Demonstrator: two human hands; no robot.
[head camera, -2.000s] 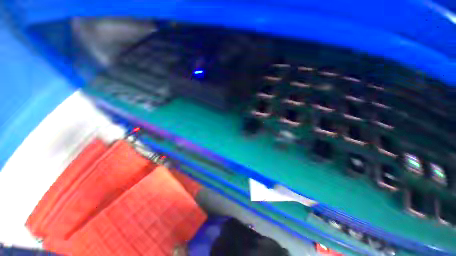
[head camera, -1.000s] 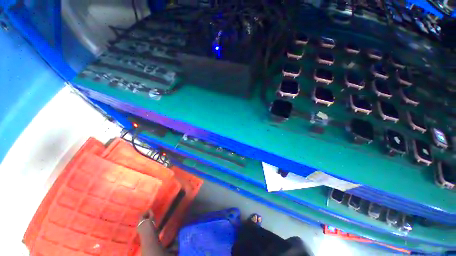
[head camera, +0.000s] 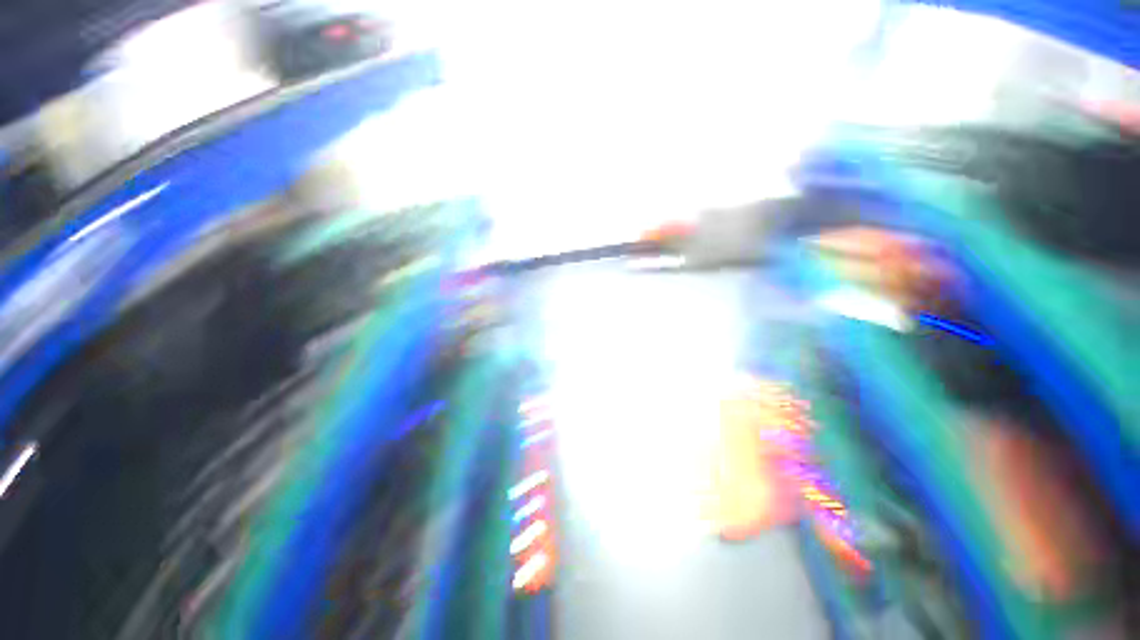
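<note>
The view is strongly blurred and partly overexposed. Neither of my hands can be made out. Nearest in front of me are the two racks along the aisle: the left rack's blue beam (head camera: 294, 538) with a green shelf edge, and the right rack's blue beam (head camera: 1000, 338) with a green shelf edge. An orange-red thing, possibly a tray (head camera: 1025, 500), is on the lower right, too blurred to name surely. No watches can be told apart.
A grey floor strip (head camera: 688, 600) runs between the racks, with glare over its far part. Orange-red things (head camera: 756, 463) stand low along the right rack, and an orange-red stack (head camera: 533, 538) along the left. A dark bar (head camera: 563, 256) crosses the far end.
The view has swung from the green shelf of watches to look along the aisle. The shelf close-up, the orange-red trays at lower left and the hand on them are gone from view.
</note>
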